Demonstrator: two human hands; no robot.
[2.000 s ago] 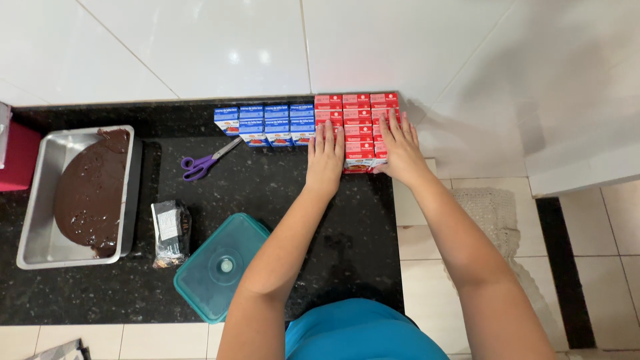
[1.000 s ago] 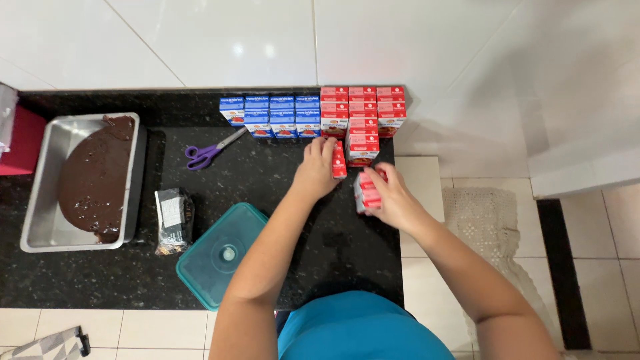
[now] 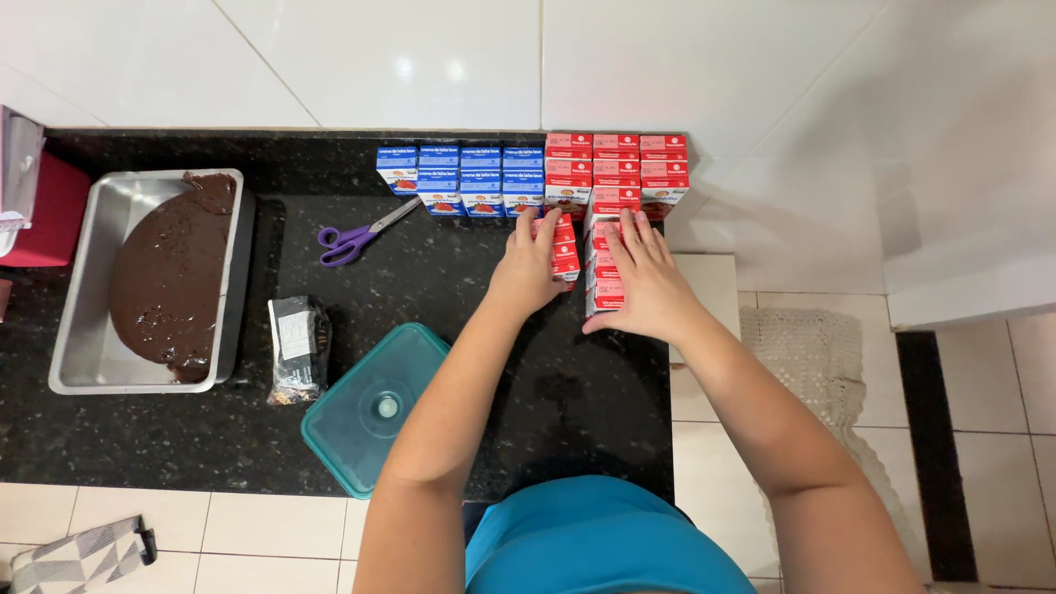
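Observation:
Red-and-white cartons point(image 3: 616, 147) stand in rows against the wall at the counter's right end. Beside them on the left are several blue-and-white cream cartons point(image 3: 481, 180). My left hand point(image 3: 528, 268) is closed around a pair of red cartons point(image 3: 564, 250), in front of the left red column and a small gap from the middle one. My right hand point(image 3: 652, 276) lies with fingers spread over the front cartons of the middle red column point(image 3: 610, 292), its thumb at their near end. Part of those cartons is hidden under the palm.
Purple-handled scissors point(image 3: 346, 243), a dark plastic packet point(image 3: 298, 346) and a teal lidded container point(image 3: 375, 412) lie left of my arms on the black granite counter point(image 3: 577, 412). Farther left are a metal pan of chocolate mixture point(image 3: 233, 330) and a red box point(image 3: 62, 214).
The red cartons that my right hand held apart near the counter's edge a second ago are now in line with the middle column. My left hand still holds red cartons.

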